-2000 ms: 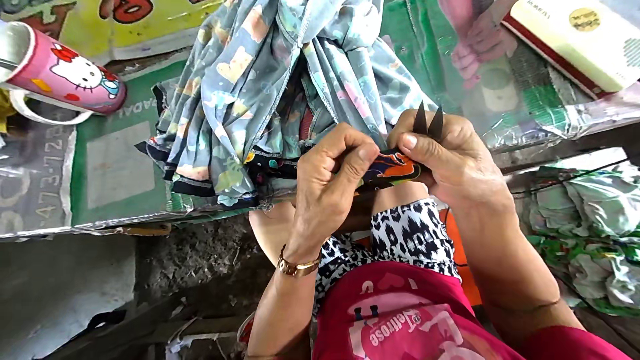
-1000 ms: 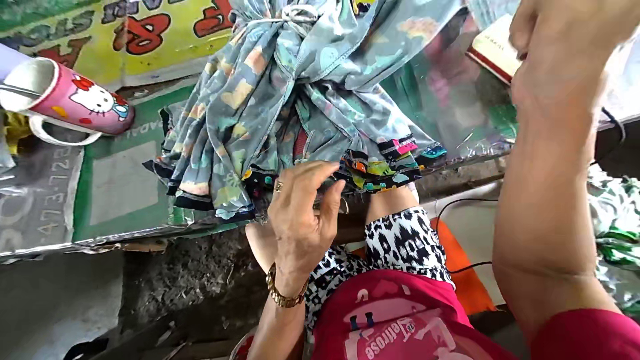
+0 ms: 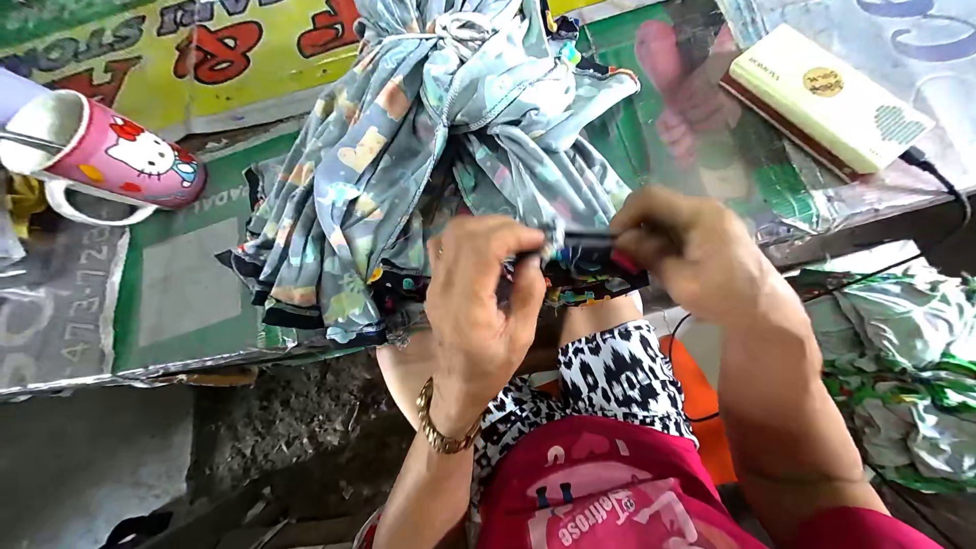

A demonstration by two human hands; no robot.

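A tied bundle of thin grey-blue patterned fabric (image 3: 366, 160) lies on the table, with dark printed pieces (image 3: 595, 278) along its near edge. My left hand (image 3: 484, 297), a gold bracelet at its wrist, pinches the cloth edge between thumb and fingers. Close on its right, my right hand (image 3: 679, 244) is blurred and has its fingers curled at the dark cloth. A dark narrow thing, perhaps the snips, spans the gap between both hands; blur hides its shape and what exactly the right hand grips.
A pink mug (image 3: 137, 156) with a spoon stands tilted in view at the left. At the back right lies a cream box (image 3: 831, 99) with a cable plugged in. The table's front edge (image 3: 183, 366) runs before my knees. Bundled pale and green cloth (image 3: 907, 389) sits at the lower right.
My right hand has come down from the upper right to the cloth beside my left hand. Two seconds ago it held small black snips, blades up, near the same edge.
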